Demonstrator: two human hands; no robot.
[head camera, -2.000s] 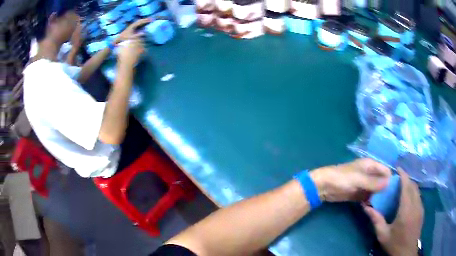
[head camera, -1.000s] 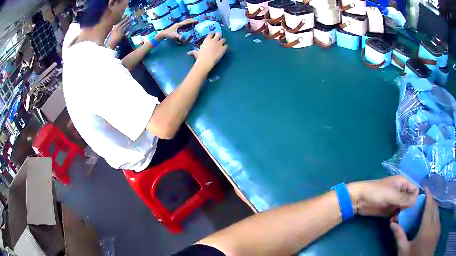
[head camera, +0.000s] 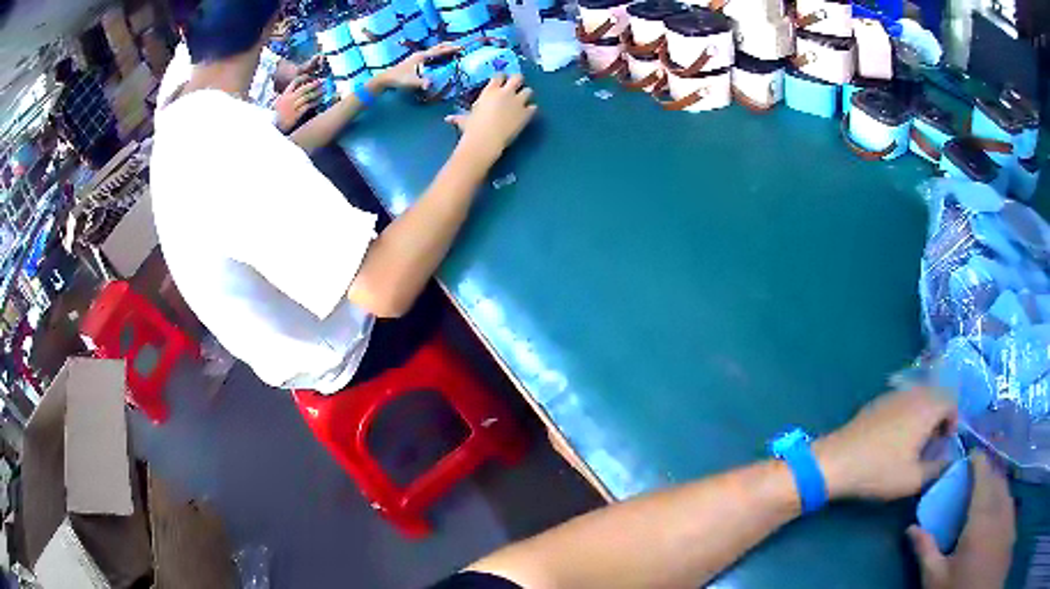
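My right hand (head camera: 988, 535), cut off by the lower right of the picture, holds a light-blue panel (head camera: 945, 506) seen nearly edge-on. My left hand (head camera: 892, 446), with a blue wristband, has its fingers curled at the panel's upper end; whether they grip it is unclear. A pale blurred patch shows just above the left knuckles. A clear plastic bag (head camera: 999, 301) full of light-blue panels lies just beyond my hands.
The dark-green bench (head camera: 691, 265) runs away ahead. Stacked strapped units (head camera: 700, 55) line its far edge. A person in a white shirt (head camera: 259, 242) handles a blue unit (head camera: 489, 66) at the left. Red stools (head camera: 403, 431) and an open cardboard box (head camera: 97, 437) stand below.
The camera view has turned left, so the bench and bag appear farther right. My left fingers have shifted upward against the panel, which now looks narrower. The right hand still holds it.
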